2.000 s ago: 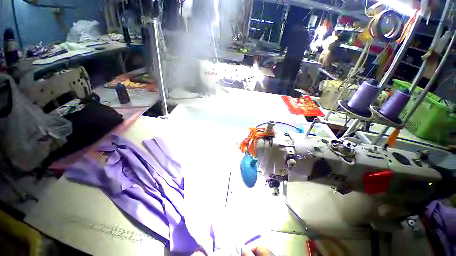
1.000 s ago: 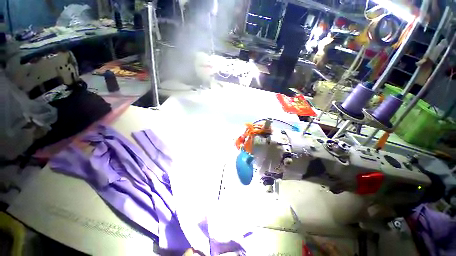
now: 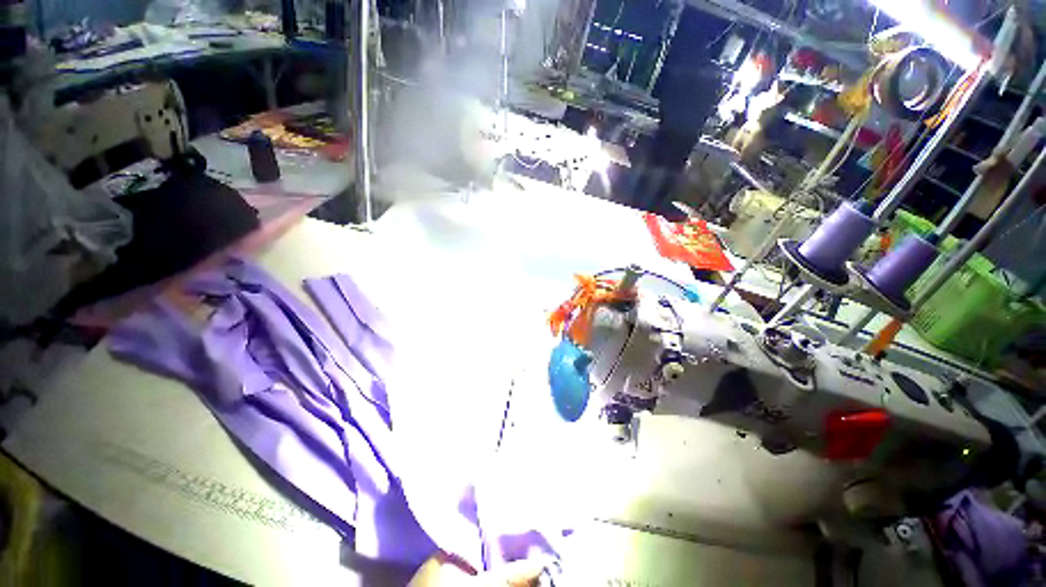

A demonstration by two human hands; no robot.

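Observation:
A loose pile of purple fabric pieces (image 3: 287, 355) lies on the pale table left of the machine, its lower end reaching the bottom edge. A small purple piece (image 3: 513, 546) is at the bottom centre. My left hand (image 3: 442, 571) is at the bottom edge beside the pile's lower end, mostly cut off; its grip is unclear. My right hand (image 3: 524, 572) is just right of it, also cut off and washed out by glare, its fingers closed on the small piece. The white sewing machine head (image 3: 734, 384) stands to the right.
A blue oval attachment (image 3: 569, 380) and orange cloth (image 3: 590, 300) hang at the machine's needle end. Purple thread cones (image 3: 837, 237) stand behind it, near a green basket (image 3: 958, 300). A red packet (image 3: 688, 242) lies behind. Black cloth (image 3: 184, 224) is at left, more purple cloth (image 3: 984, 533) at far right.
The view has shifted slightly. My right hand has moved left, closer to my left hand. The small purple piece shows more fully than two seconds ago. The red-handled tool below the machine has left view.

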